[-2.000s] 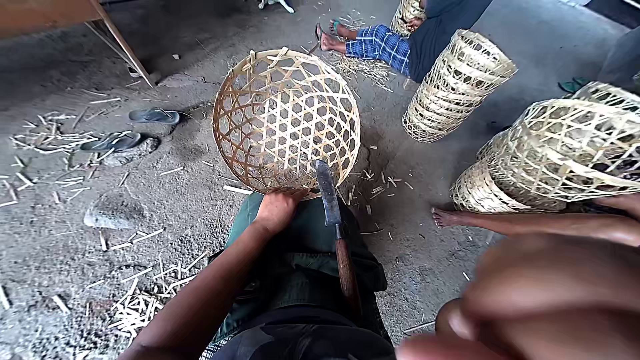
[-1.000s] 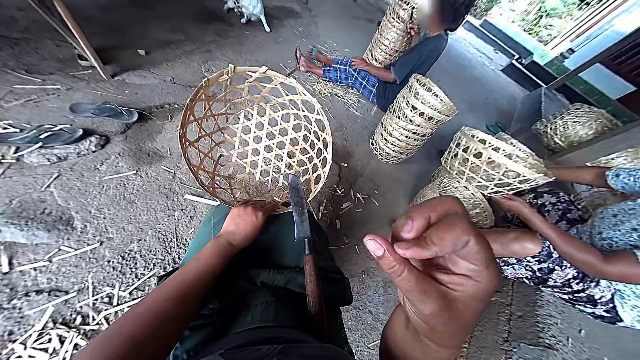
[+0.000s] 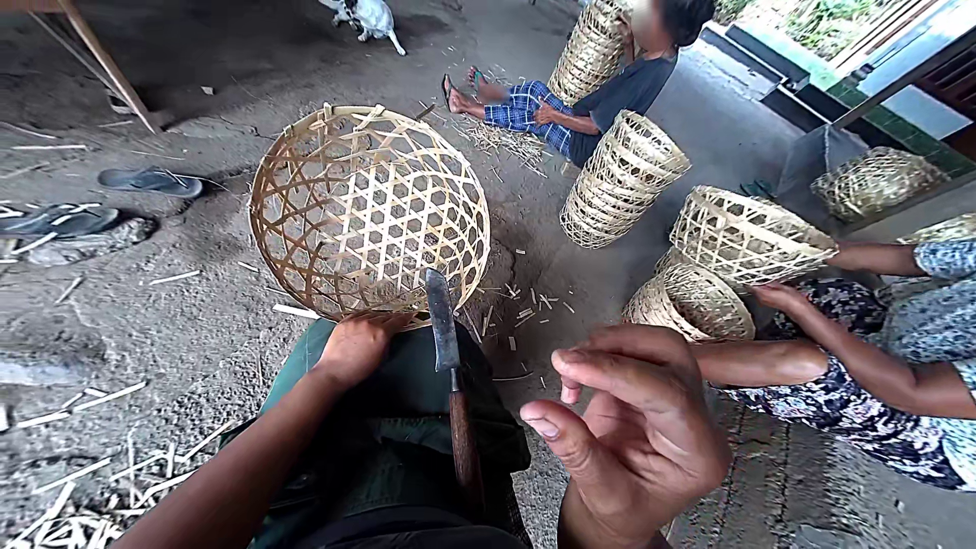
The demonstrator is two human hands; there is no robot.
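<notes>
A round openwork basket of woven bamboo strips (image 3: 381, 206) rests tilted against my knees, its mouth toward me. My left hand (image 3: 358, 343) holds the near rim, with the fingertips partly hidden by the weave. Across my lap lies a knife (image 3: 442, 320) with a dark flat blade and a long wooden handle; its tip points at the basket and neither hand touches it. My right hand (image 3: 633, 427) is raised to the right of the knife, palm turned inward, fingers curled and apart from the thumb, with nothing seen between them.
A seated person beside stacked baskets (image 3: 625, 179) is ahead. At right another person holds a basket (image 3: 747, 236) above a further basket (image 3: 698, 301). Sandals (image 3: 149, 181) and bamboo offcuts (image 3: 76, 526) lie at left, a white and dark animal (image 3: 374, 19) beyond.
My right hand, low at the right edge two seconds ago, has come up into full view. My left hand stays on the rim and the knife stays on my lap. The view has shifted.
</notes>
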